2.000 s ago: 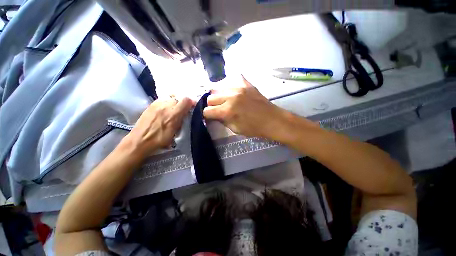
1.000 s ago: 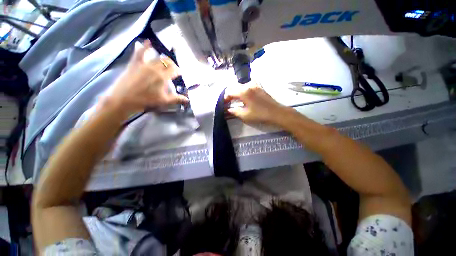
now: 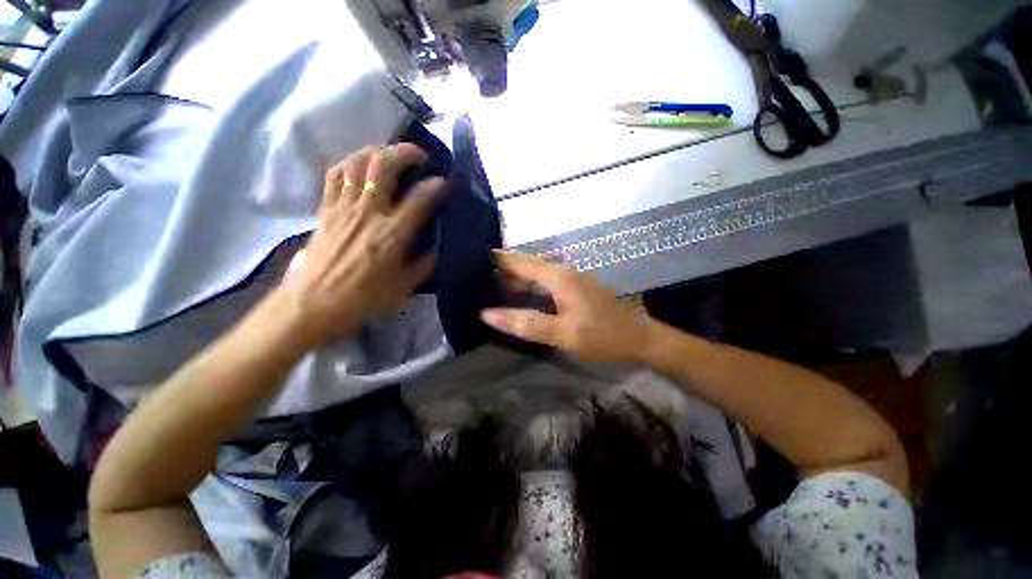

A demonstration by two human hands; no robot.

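The dark navy band (image 3: 466, 243) runs from just in front of the presser foot (image 3: 432, 81) down to the table's front edge. The light grey-blue fabric (image 3: 226, 204) spreads left of it, with dark seam edges. My left hand (image 3: 368, 243) lies on the dark cloth left of the band, fingers bent; whether it pinches the cloth is hidden. My right hand (image 3: 572, 305) holds the band's lower right edge between thumb and fingers near the table's front edge.
Black-handled shears (image 3: 796, 107) and blue and yellow-green thread snips (image 3: 676, 112) lie right of the needle area. A ruler scale (image 3: 679, 234) runs along the front edge. A small metal fitting (image 3: 894, 81) is at far right. More cloth (image 3: 272, 509) hangs below.
My left hand has come back onto the dark cloth, and the grey-blue fabric now reaches the band and covers the left front edge. My right hand has moved down the band, away from the needle.
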